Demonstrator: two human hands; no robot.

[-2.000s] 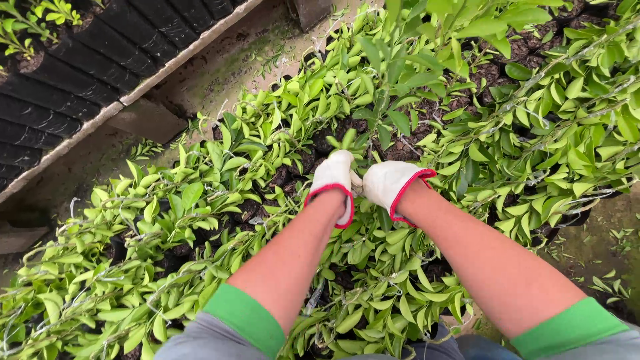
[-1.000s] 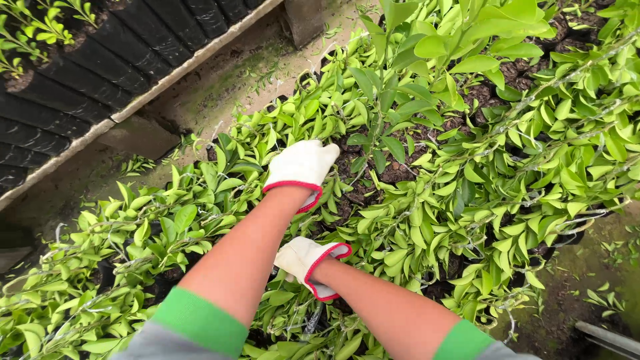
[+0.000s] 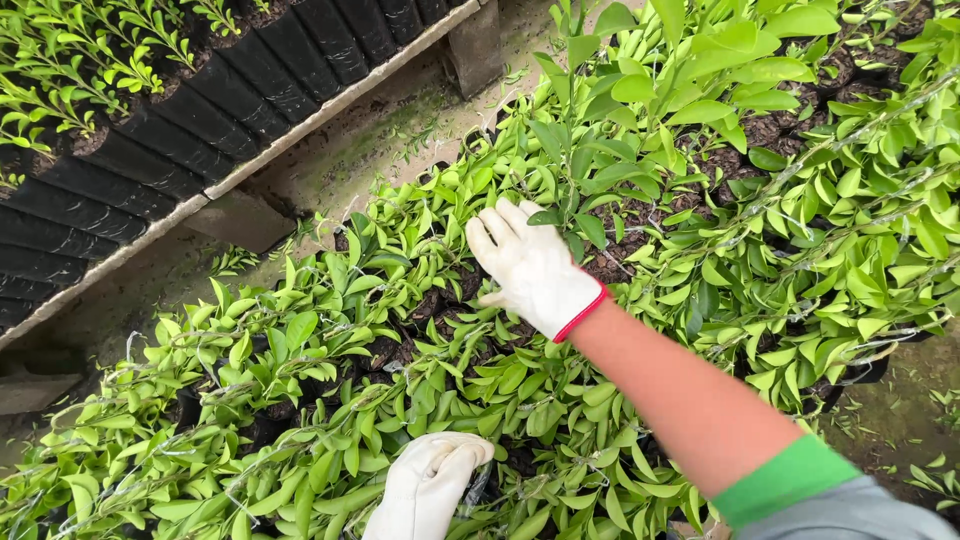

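Both hands wear white gloves with fabric cuffs; red trim shows on the right one. My right hand (image 3: 529,270) reaches forward, palm down and fingers spread, over low leafy stems beside a taller upright seedling (image 3: 574,150). Closer to my body, my left hand (image 3: 435,480) has its fingers curled, with thumb and forefinger together; whether something is inside is hidden. Beside its fingertips a bit of shiny plastic (image 3: 478,484) shows among the leaves. Bent-over leafy stems (image 3: 810,195) lie in rows across dark potting bags, with clear strips tied around some of them.
At the upper left, black plastic grow bags (image 3: 217,112) with small seedlings stand in rows behind a concrete ledge (image 3: 247,169) on blocks (image 3: 240,217). A dirt-stained floor strip (image 3: 337,165) runs between. More floor with fallen leaves lies at the right.
My left hand has drawn back from the plants toward my body. My right hand has moved forward to the stems near the taller seedling. Two seconds ago both hands were together there.
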